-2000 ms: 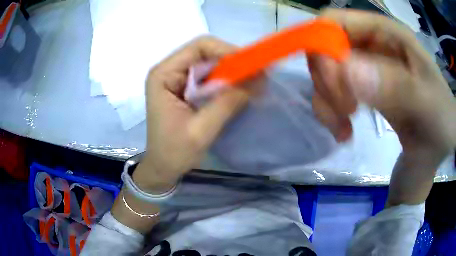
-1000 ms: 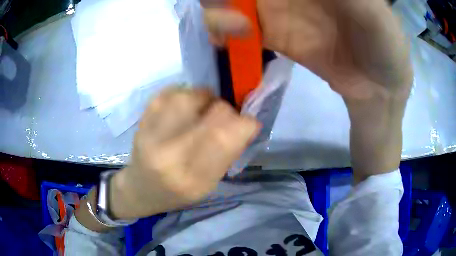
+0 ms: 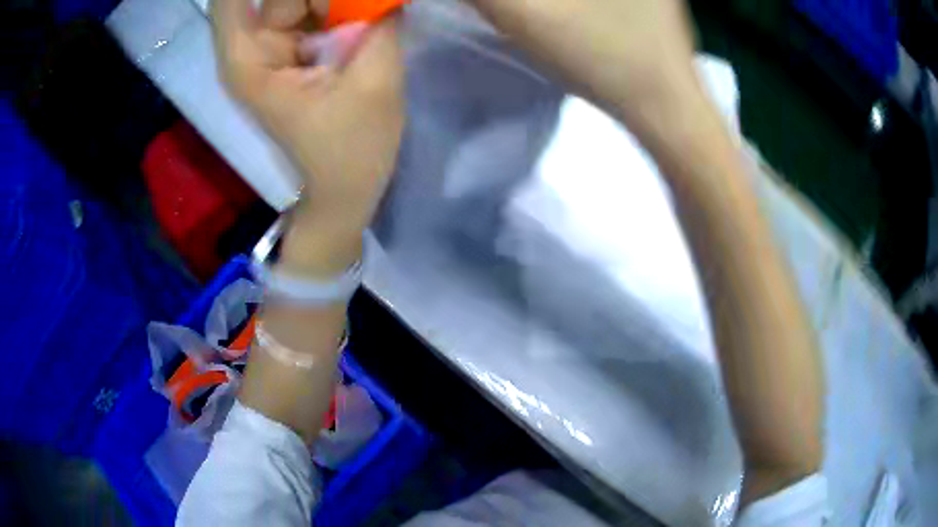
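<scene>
A grey unit in a translucent bag (image 3: 468, 139), a pale oval on its face, is in front of me at the upper middle. An orange strap (image 3: 355, 10) sticks out at its top left, cut by the upper edge. My left hand (image 3: 329, 113) is closed around the bunched bag end and the strap. My right hand (image 3: 586, 36) is over the unit's upper right; its fingers are cut off by the top edge, so its grip cannot be seen. The picture is blurred.
A blue crate (image 3: 386, 448) at lower left holds several bagged units (image 3: 206, 386) with orange straps. White sheets (image 3: 627, 216) lie on the shiny white bench (image 3: 483, 360), partly behind my right forearm. A red object (image 3: 190, 190) is beyond the crate.
The view has turned left, bringing the crate further in. The bagged unit is now at the upper middle, its broad face showing. My left hand has moved up to the strap end.
</scene>
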